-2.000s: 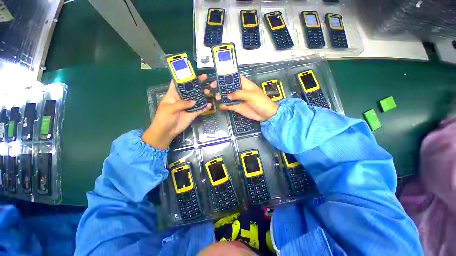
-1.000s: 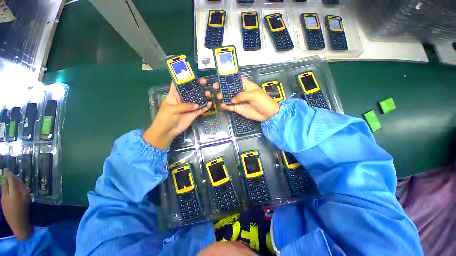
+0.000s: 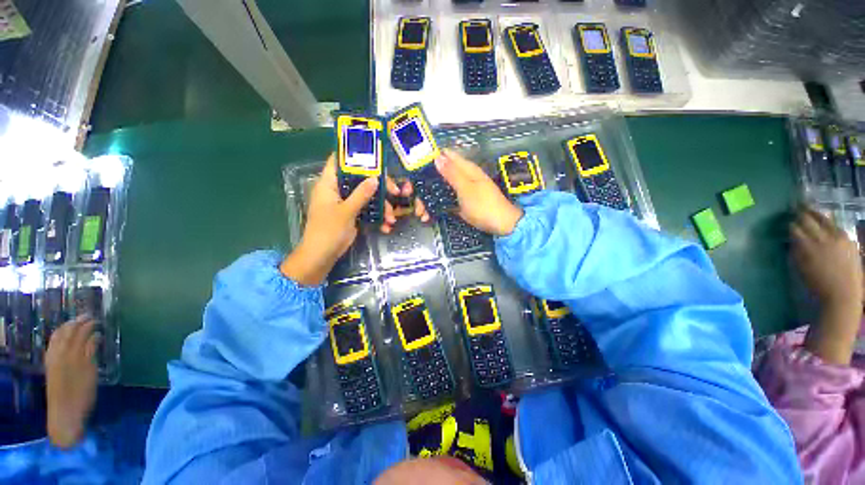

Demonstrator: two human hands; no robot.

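Note:
My left hand holds a dark keypad phone upright, its yellow-framed screen lit, with my thumb on the upper keys. My right hand holds a second phone, tilted to the left, its screen also lit and my thumb just below the screen. The tops of the two phones are close together. Both are above a clear plastic tray with two rows of phones. The tray's phones that I can see have dark screens, such as the one at the lower middle. My hands and sleeves partly hide the tray.
A white shelf beyond holds a row of phones, two with pale screens. A metal upright stands at upper left. Two green pieces lie at right. Neighbours' hands show at both sides, by trays of phones.
Both phones have turned: the left one is now upright, the right one leans left. My thumbs have moved up the keypads. A neighbour's hand and a tray have appeared at right.

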